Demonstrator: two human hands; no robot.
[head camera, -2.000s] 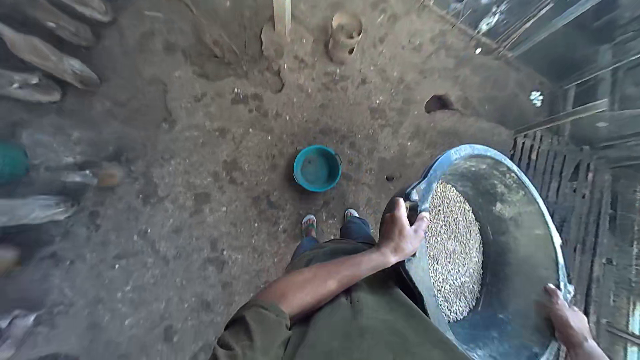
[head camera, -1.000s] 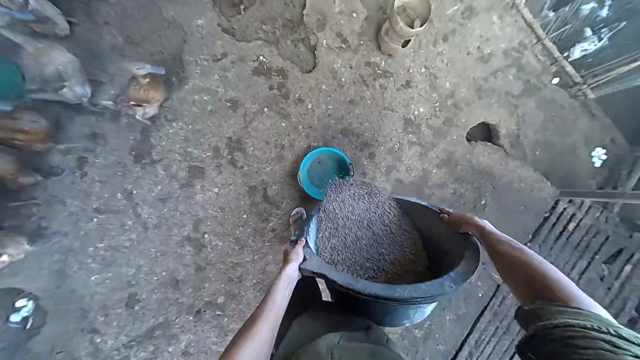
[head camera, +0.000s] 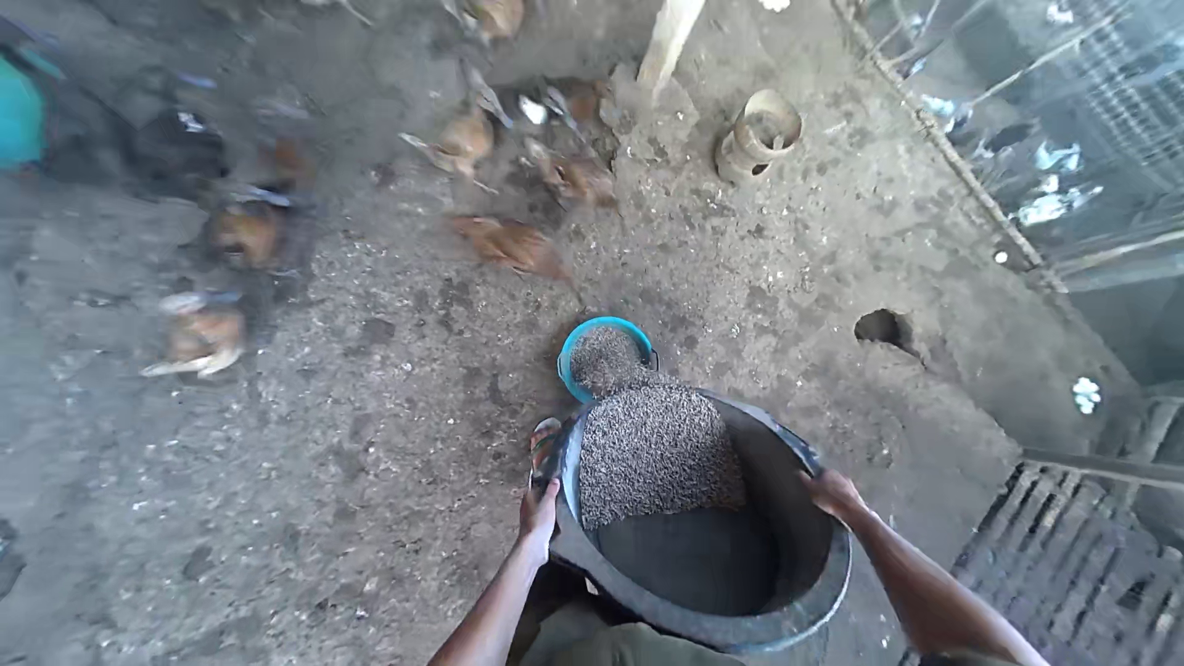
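A large dark plastic tub (head camera: 703, 564) is tilted forward between my hands. My left hand (head camera: 539, 511) grips its left rim, and my right hand (head camera: 835, 495) grips the rim on the right. Pellet-like feed (head camera: 657, 453) lies along the tub's far side and spills over the lip. Below that lip, a small turquoise bucket (head camera: 562, 363) stands on the dirt floor, with a mound of the same feed inside. The bucket's near edge is hidden by the feed and the tub.
Several brown chickens (head camera: 513, 248) move over the dirt floor ahead and left. A clay-like pot (head camera: 740, 153) stands beyond the bucket, near a wooden post (head camera: 668, 46). There is a hole (head camera: 883, 326) in the ground at right, and wooden slats (head camera: 1064, 555) lie lower right.
The tub has moved from my right side to over the bucket and tilted forward. Feed now fills much of the bucket, which looked nearly empty before. Chickens have come nearer to it.
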